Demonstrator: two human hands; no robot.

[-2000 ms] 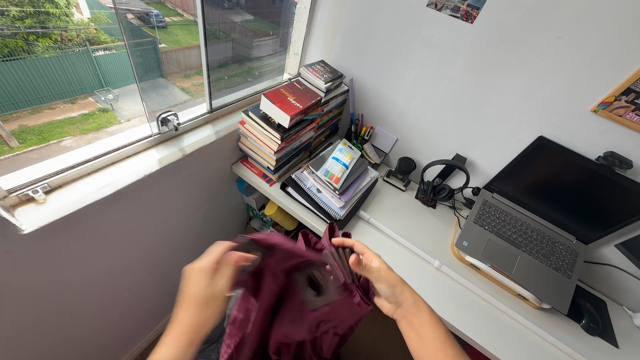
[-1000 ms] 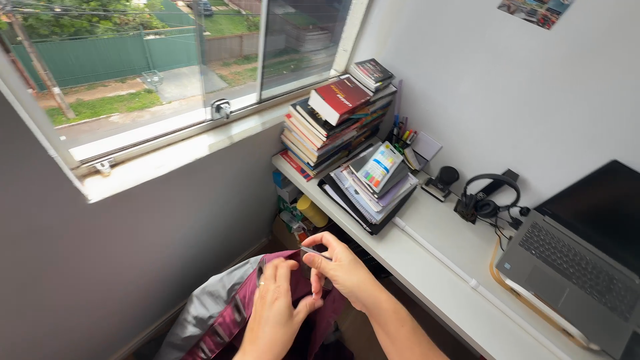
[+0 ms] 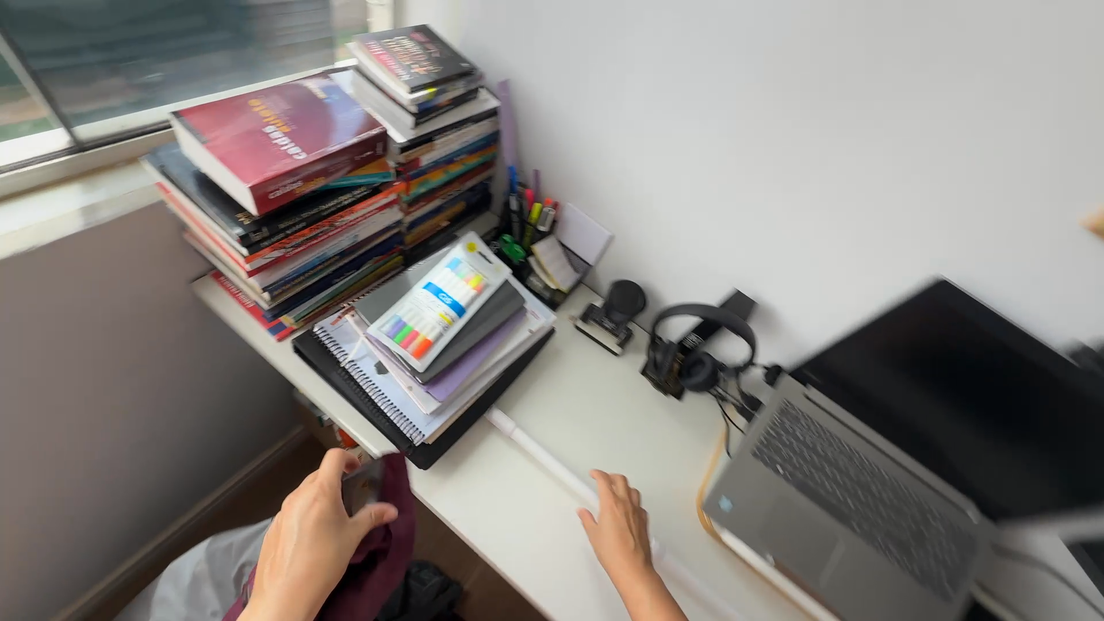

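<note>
At the lower left my left hand [image 3: 315,526] grips the edge of a maroon cloth [image 3: 392,535], thumb on one side and fingers on the other, beside the desk's front edge. A small dark patch of the cloth shows between thumb and fingers. My right hand [image 3: 617,522] is over the white desk, palm down with fingers slightly apart, at a white tube [image 3: 543,457] that runs across the desktop. Whether it touches the tube I cannot tell. Grey-silver fabric [image 3: 207,573] hangs below and left of my left hand.
Stacked books [image 3: 302,216] stand by the window. Nearer lie notebooks [image 3: 379,371] with a pack of highlighters [image 3: 444,302] on top. Behind are a pen holder [image 3: 530,233] and black headphones [image 3: 703,345]. An open laptop [image 3: 862,492] rests on a stand at the right.
My right hand has left the cloth and moved right, over the desk. My left hand still holds the maroon cloth. The view has shifted toward the desk.
</note>
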